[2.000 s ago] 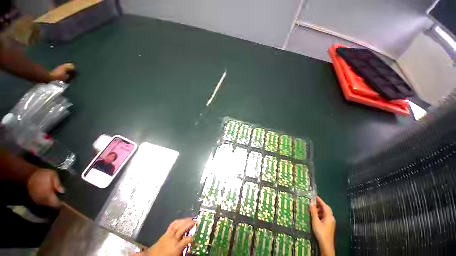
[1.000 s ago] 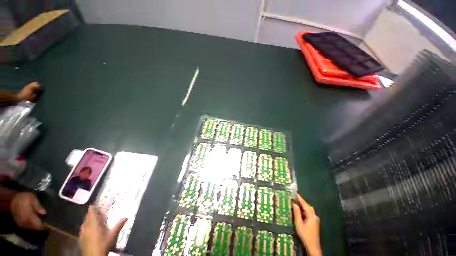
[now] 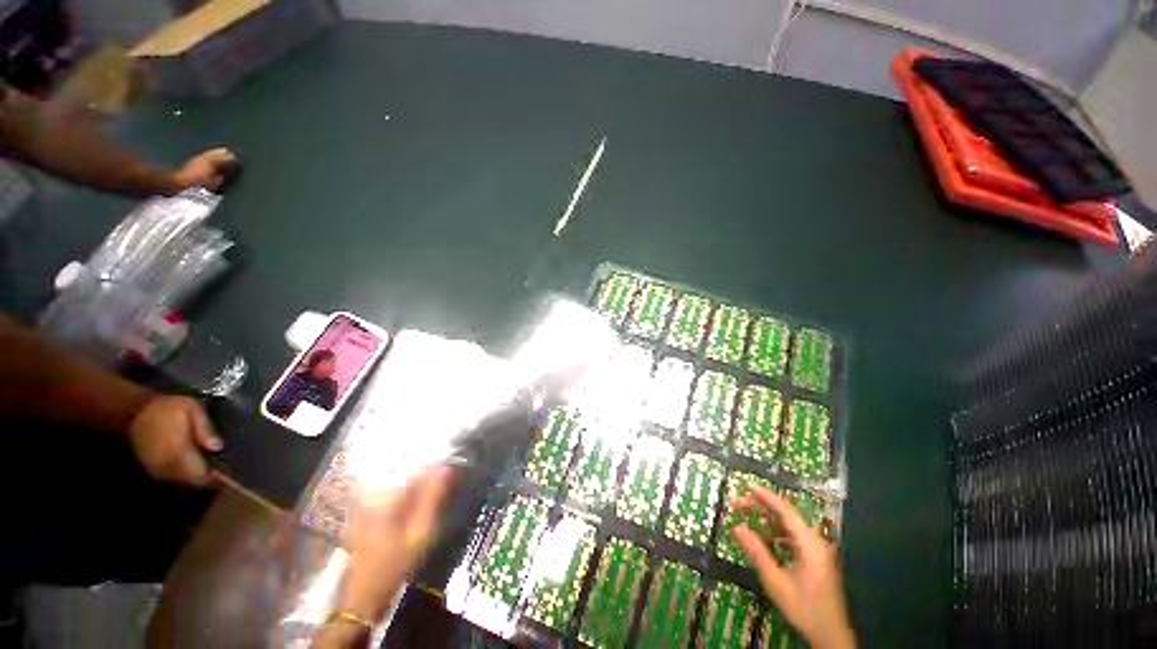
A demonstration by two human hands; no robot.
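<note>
A glossy tray [image 3: 843, 488] with rows of green circuit boards [image 3: 695, 494] lies in front of me, with strong glare at its upper left. My left hand [image 3: 404, 514] is blurred over the pale sheet stock [image 3: 333, 488] left of the tray. A bright, blurred sheet [image 3: 552, 349] stretches from near its fingers to the tray's upper-left part; the hand seems to hold it, but glare hides the grip. My right hand [image 3: 789, 558] is open, fingers apart, over the boards at the tray's lower right, holding nothing.
A phone [image 3: 325, 374] lies left of the sheet stock. Another person's hands [image 3: 175, 440] and crinkled clear bags [image 3: 159, 273] are at left. Ribbed stacked trays [image 3: 1066, 469] rise at right. A red bin with a black tray [image 3: 977, 178] and a thin pale stick [image 3: 580, 188] are farther back.
My left hand has left the tray's edge for the sheet stock, and a bright sheet now spans toward the tray. My right hand has moved from the right edge over the boards.
</note>
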